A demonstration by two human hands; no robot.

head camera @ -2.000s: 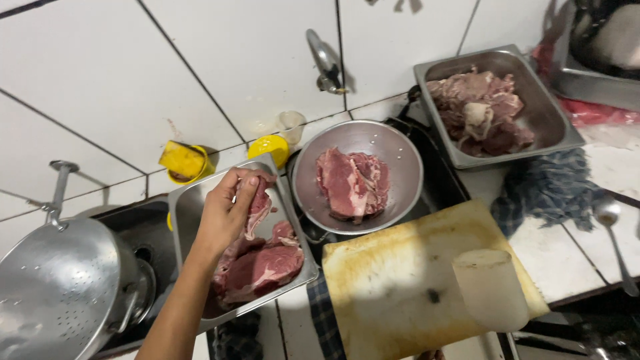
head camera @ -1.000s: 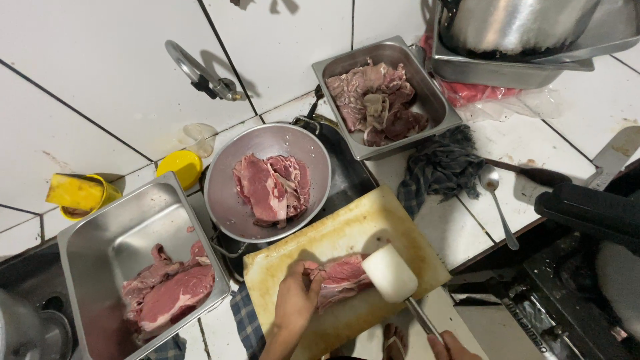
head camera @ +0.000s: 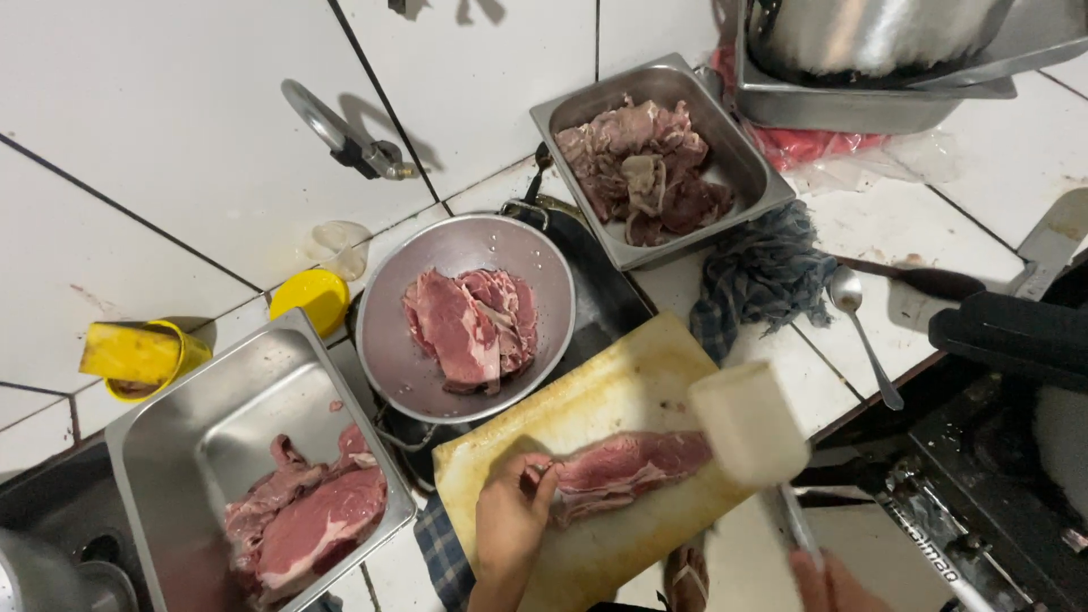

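Note:
A strip of raw meat (head camera: 633, 467) lies on the stained cutting board (head camera: 476, 459); my left hand (head camera: 514, 510) pinches its left end. My right hand (head camera: 824, 582), at the bottom edge, grips the metal handle of a meat mallet with a pale block head (head camera: 748, 422); the blurred head is by the meat's right end. Above the board, a round metal bowl (head camera: 378, 340) holds meat slices (head camera: 463, 331). The steel pan (head camera: 153, 510) at the lower left holds larger raw pieces (head camera: 327, 518). Another steel pan (head camera: 765, 200), at the upper middle, contains paler meat (head camera: 633, 161).
A faucet (head camera: 340, 140) juts from the tiled wall. Near it are a yellow lid (head camera: 310, 302) and a yellow cup (head camera: 183, 357). A crumpled cloth (head camera: 761, 272), a spoon (head camera: 867, 340) and a dark-handled utensil (head camera: 943, 283) lie right of the board, beside the stove (head camera: 994, 476).
My left hand has moved from the left pan to the meat on the board. The mallet, lying on the board two seconds ago, is now in my right hand. The view has shifted right.

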